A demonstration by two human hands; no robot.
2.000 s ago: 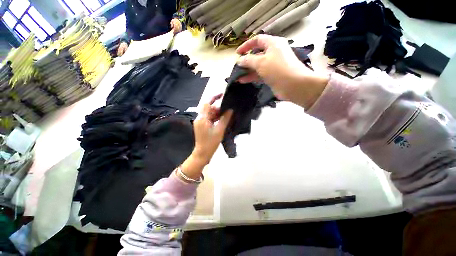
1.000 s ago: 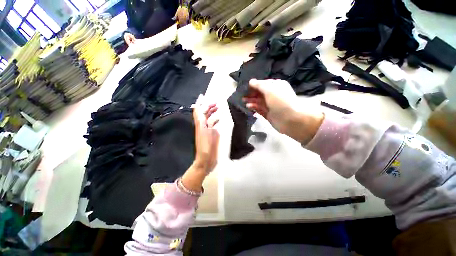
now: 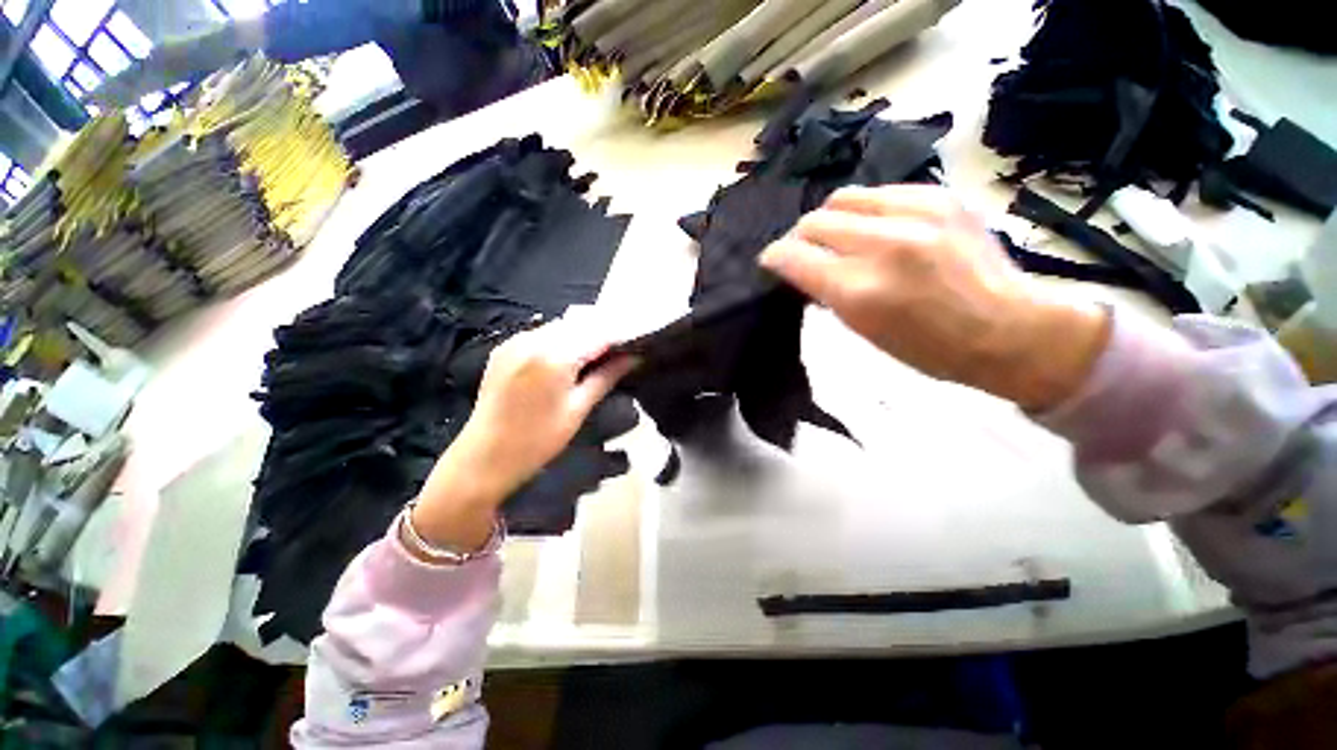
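Observation:
A black panel (image 3: 719, 352) is held above the white table between my two hands, its lower part hanging and somewhat blurred. My left hand (image 3: 535, 396) grips its left end between thumb and fingers. My right hand (image 3: 880, 279) grips its upper right part. A straight black reinforcement strip (image 3: 916, 598) lies near the table's front edge. A large black panel stack (image 3: 396, 410) lies at the left, partly behind my left hand. A loose panel pile (image 3: 836, 147) lies at the centre far side, partly behind the held panel and my right hand.
A strip bundle (image 3: 1107, 95) lies at the far right, with long black pieces and white scraps (image 3: 1158, 227) nearby. Grey-and-yellow stacked pieces (image 3: 191, 191) stand at the left, and more (image 3: 733, 52) at the far side. The table's front edge (image 3: 880, 645) curves below.
The panel is now stretched between both hands; one second ago my left hand was empty. My left hand moved down and left, my right hand rightward. The person opposite is now mostly out of view.

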